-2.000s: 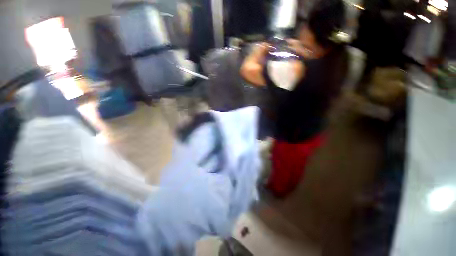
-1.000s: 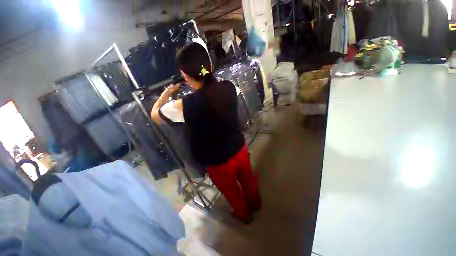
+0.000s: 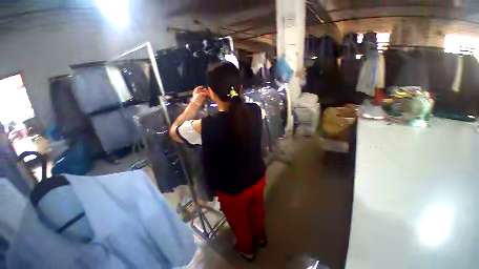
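Observation:
A light blue dress shirt [image 3: 126, 210] hangs at the lower left, nearest in front of me. Its collar is open and shows a dark strip inside the neck. The dark hook of a clothes hanger [image 3: 32, 155] shows above the collar. The shirt's lower part is cut off by the picture's bottom edge. More pale blue cloth shows behind it at the far left edge. Neither of my hands is in the picture.
A worker [image 3: 233, 152] stands ahead, back to me, at a silver rolling garment rack [image 3: 167, 113] with bagged dark garments [image 3: 163, 152]. A white packing table [image 3: 404, 184] fills the right, with a colourful heap [image 3: 412, 105] at its far end. Boxes [image 3: 336, 131] stand beyond.
My view has swung right and then tilted up a little. The blue shirt has shifted from the picture's centre to the lower left. The worker's raised arm remains near the rack.

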